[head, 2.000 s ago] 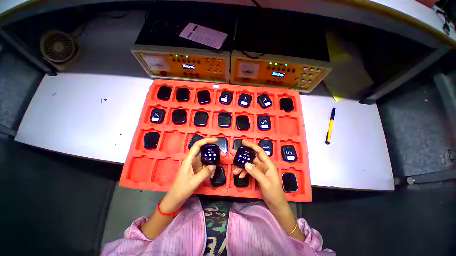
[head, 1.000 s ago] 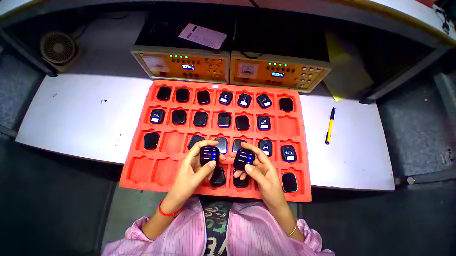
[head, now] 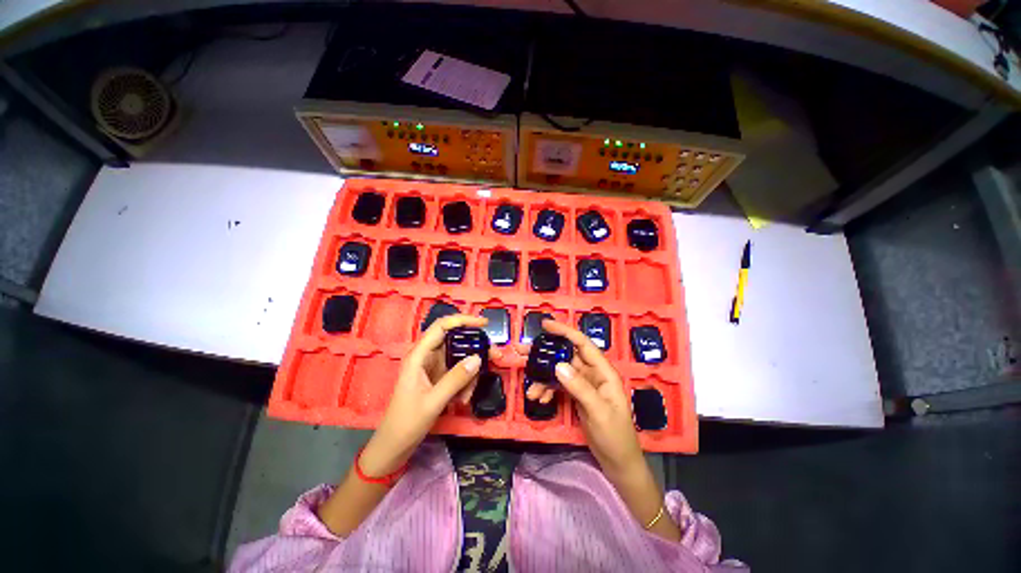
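Observation:
My left hand (head: 430,375) holds a black watch unit (head: 467,347) with its lit face up, thumb on the lower edge of the face. My right hand (head: 593,386) holds another black watch unit (head: 549,357), also lit, thumb on its right side. Both are held above the front part of a red-orange pocketed tray (head: 305,330). The tray holds many watch units, some dark, some showing white; several pockets are empty, at the front left and right side. My hands partly hide units in the two front rows.
Two boxes with orange fronts (head: 431,153) (head: 616,163) stand behind the tray. A pale slip (head: 457,80) lies on the left box. A yellow pen (head: 740,282) lies right of the tray. A small fan (head: 132,105) is at far left, a yellow sheet (head: 773,157) at right.
The lit screens of both held units changed from white icons to line-like content with blue spots; the left one now shows pale lines. My hands have barely moved.

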